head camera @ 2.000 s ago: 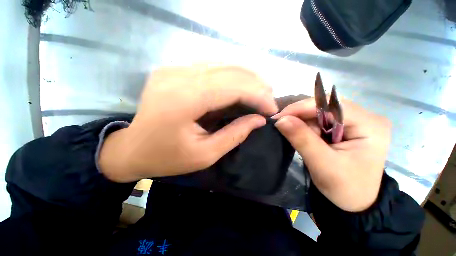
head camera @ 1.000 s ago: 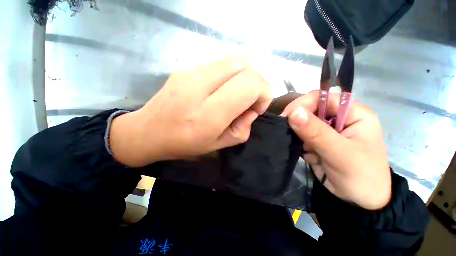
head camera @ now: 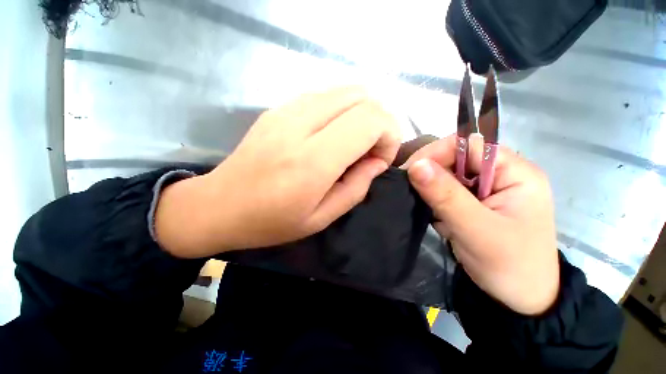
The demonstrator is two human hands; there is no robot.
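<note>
A black fabric pouch (head camera: pixel 376 226) hangs between my hands, its upper edge pinched. My left hand (head camera: pixel 292 172) grips the edge between thumb and curled fingers. My right hand (head camera: pixel 496 219) pinches the edge just beside it with thumb and index finger. The thread snips (head camera: pixel 479 131) also rest in my right hand, pink handles between the fingers, with two pointed blades apart and pointing up. A thin dark cord hangs below my right hand. The part of the pouch under my left hand is hidden.
Another black pouch (head camera: pixel 522 33) with a silvery zipper line lies at the top right of the shiny metal tabletop (head camera: pixel 182 80). A tangled dark thread heap (head camera: pixel 69 13) is at the upper left. A brownish box-like thing (head camera: pixel 646 292) stands at the lower right edge.
My left fingers have curled in more tightly since the earliest frame. The snips have turned more upright in my right hand, and have shifted slightly left and down since one second ago.
</note>
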